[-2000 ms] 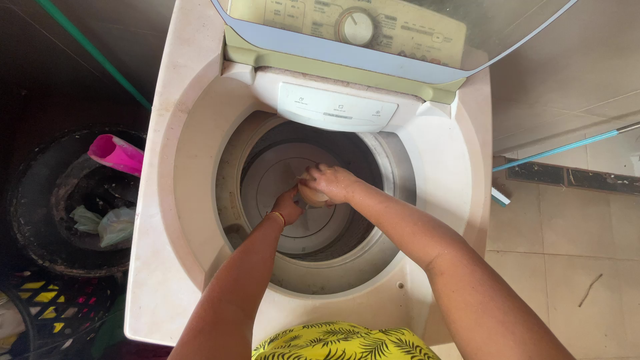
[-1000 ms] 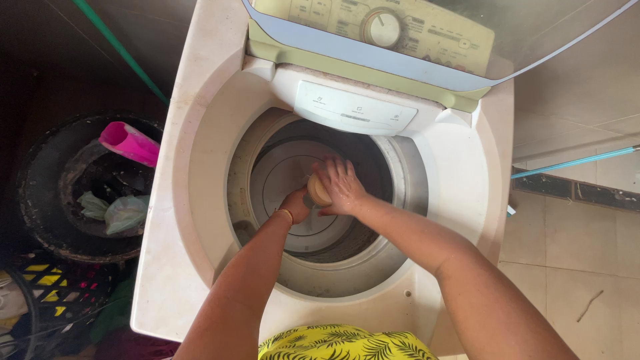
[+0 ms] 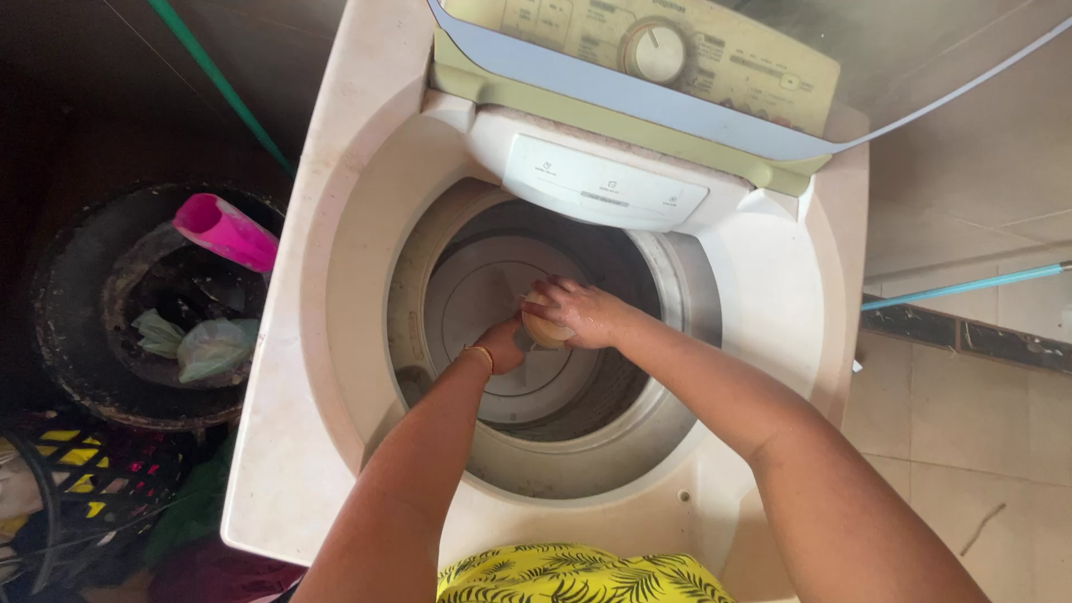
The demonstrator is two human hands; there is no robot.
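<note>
Both my hands reach into the drum opening of a top-load washing machine, above the pale disc at the bottom of its tub. Between them is a round tan object; its exact kind cannot be told. My right hand lies over it with bent fingers, gripping its top and side. My left hand, with a thin bracelet at the wrist, holds it from the left, its fingers partly hidden. A small greyish part shows beside the left fingers.
The machine's raised lid stands before a control panel with a knob. At left are a dark round container, a pink plastic scoop, a plastic bag and a black basket. A blue pole is at right.
My right hand has shifted over the tan object, from raised, spread fingers a second ago to bent fingers around it. My left hand stays at its left side.
</note>
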